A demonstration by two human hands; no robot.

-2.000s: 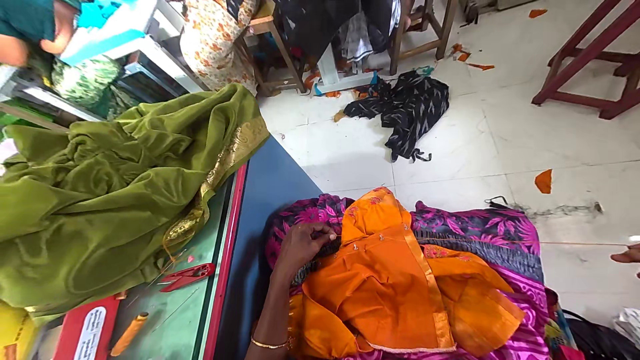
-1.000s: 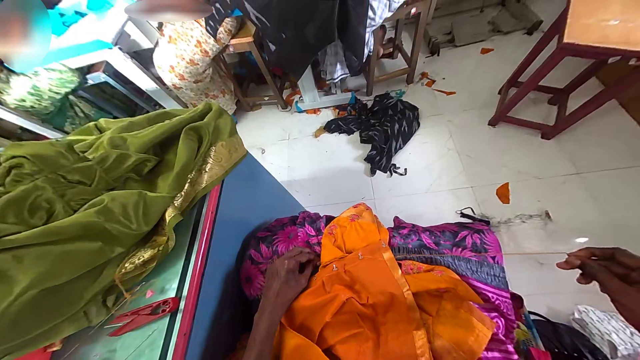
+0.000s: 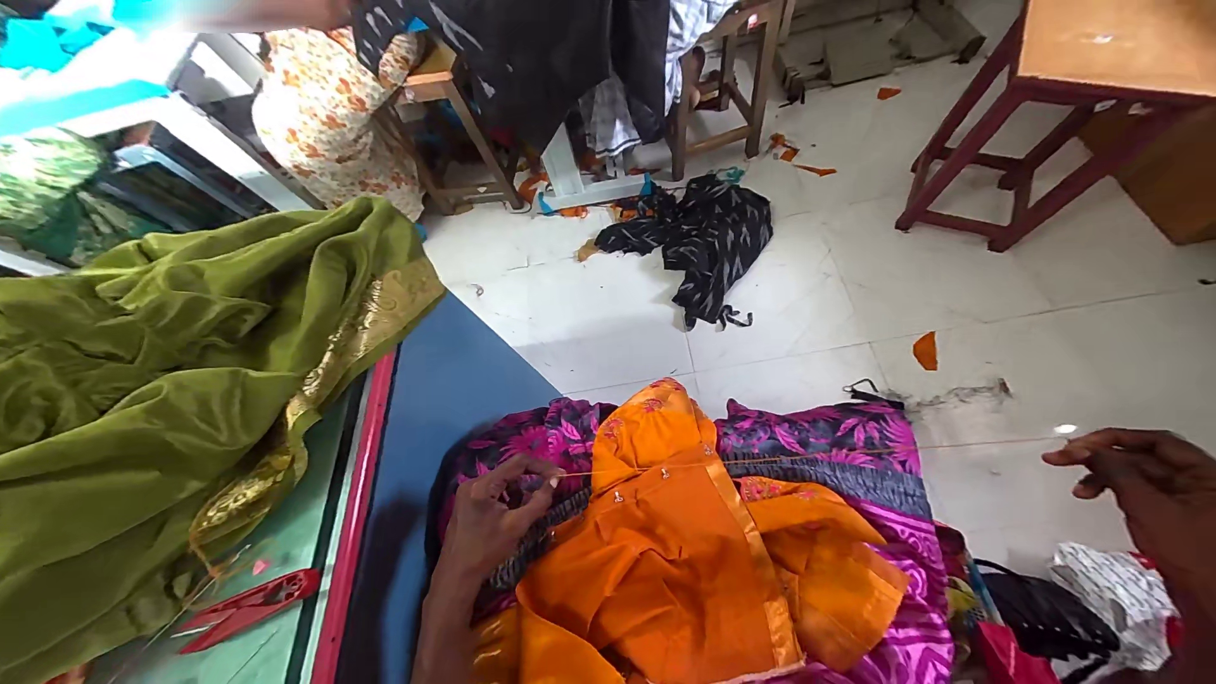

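An orange garment with a shiny border and small metal hooks (image 3: pixel 665 570) lies across a lap covered in purple and black patterned cloth (image 3: pixel 817 432). My left hand (image 3: pixel 503 508) is at the garment's left, thumb and finger pinched on one end of an orange thread (image 3: pixel 807 460). That thread runs taut above the garment to my right hand (image 3: pixel 1135 475), raised over the floor at the right, its fingertips pinched on the other end. Whether a needle is in either hand cannot be seen.
Green cloth with a gold border (image 3: pixel 190 408) covers much of the table at left, beside red thread snips (image 3: pixel 249 608). Black patterned cloth (image 3: pixel 717 242) and orange scraps lie on the tiled floor. A maroon-legged stool (image 3: pixel 1012 171) stands upper right; a person (image 3: pixel 332 119) is near a white table.
My right hand, only partly visible at the right edge two seconds ago, has come further into view. The orange thread now shows stretched between both hands. The view has shifted toward the right.
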